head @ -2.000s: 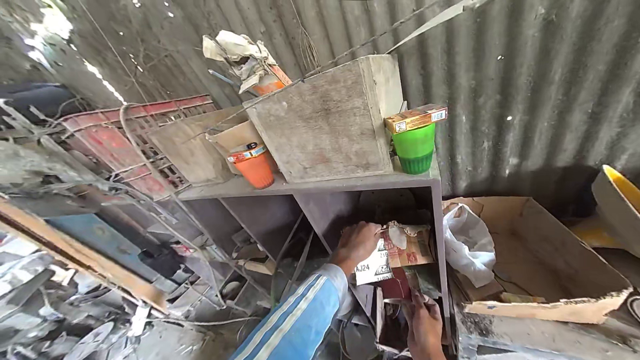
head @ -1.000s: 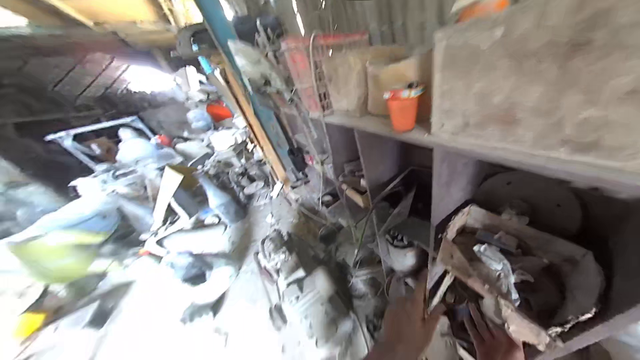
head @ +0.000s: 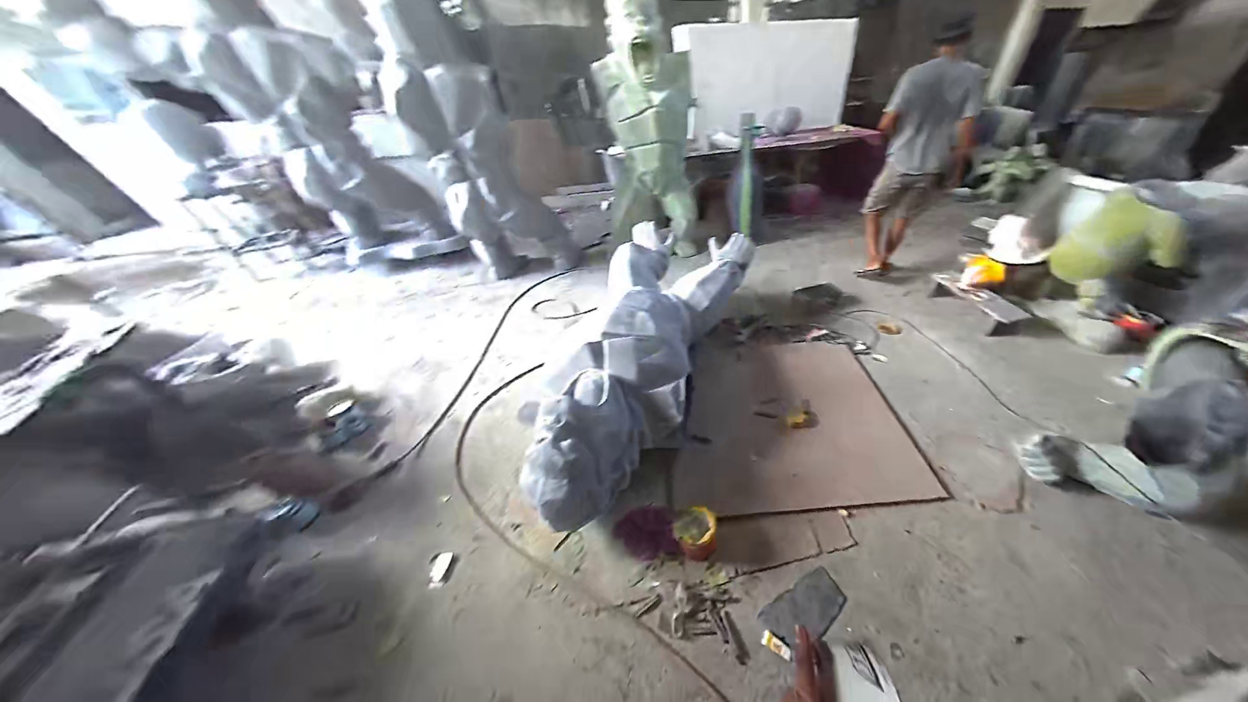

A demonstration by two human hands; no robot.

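At the bottom edge, right of the middle, only the fingers of one hand show, apparently my left hand [head: 811,668]. It is against a white sheet with dark print [head: 864,673] and seems to grip it. Just above the fingers is a dark grey, irregular flat piece [head: 804,603]; whether the hand touches it is unclear. A small yellow and white item [head: 776,644] lies beside the fingers on the left. My right hand is not visible. Ahead on the floor lies a large pale grey figure [head: 643,341], its curly head towards me.
A brown board [head: 809,468] lies beside the figure, with an orange-yellow container [head: 695,532] near its corner. A black cable [head: 466,439] snakes over the floor. Small debris [head: 692,614] lies nearer. Standing grey statues [head: 448,146] line the back left. A person [head: 921,136] is at the back right.
The view has swung far from the shelf to the open floor. Both hands showed at the shelf earlier, among packets and then at a cardboard box; now one shows, with a white sheet.
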